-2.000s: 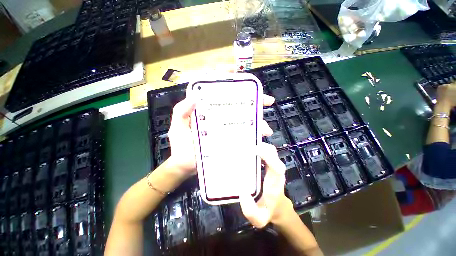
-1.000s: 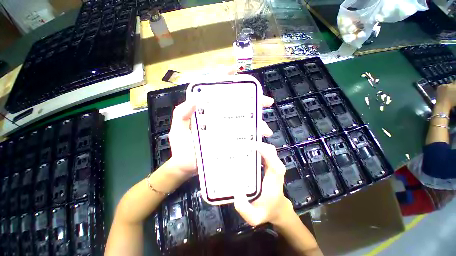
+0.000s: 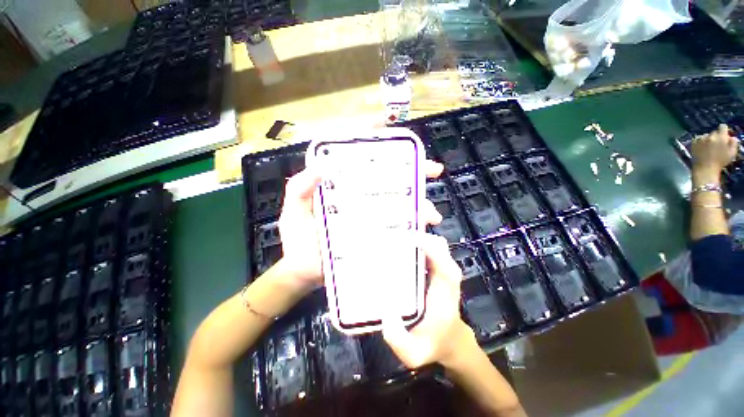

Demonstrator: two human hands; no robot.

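A smartphone (image 3: 371,236) in a pale case is held upright over the black blister tray (image 3: 522,236), its bright screen facing me with a few small lines on it. My left hand (image 3: 300,228) grips its left edge. My right hand (image 3: 431,313) holds the lower right side, with the thumb over the bottom of the screen and fingertips showing at the right edge. The tray holds rows of black plastic housings; its middle is hidden by the phone and hands.
Another filled tray (image 3: 81,301) lies at left, stacked trays (image 3: 130,98) behind it. A small bottle (image 3: 396,91), clear bags (image 3: 481,61) and a hanging plastic bag (image 3: 583,41) are behind. Pale bits (image 3: 622,165) lie at right, near another person's hand (image 3: 714,151). A cardboard box (image 3: 587,350) is below.
My hands keep the same hold on the phone. The lines on the screen have shifted. The other person's hand at right has moved slightly left and up.
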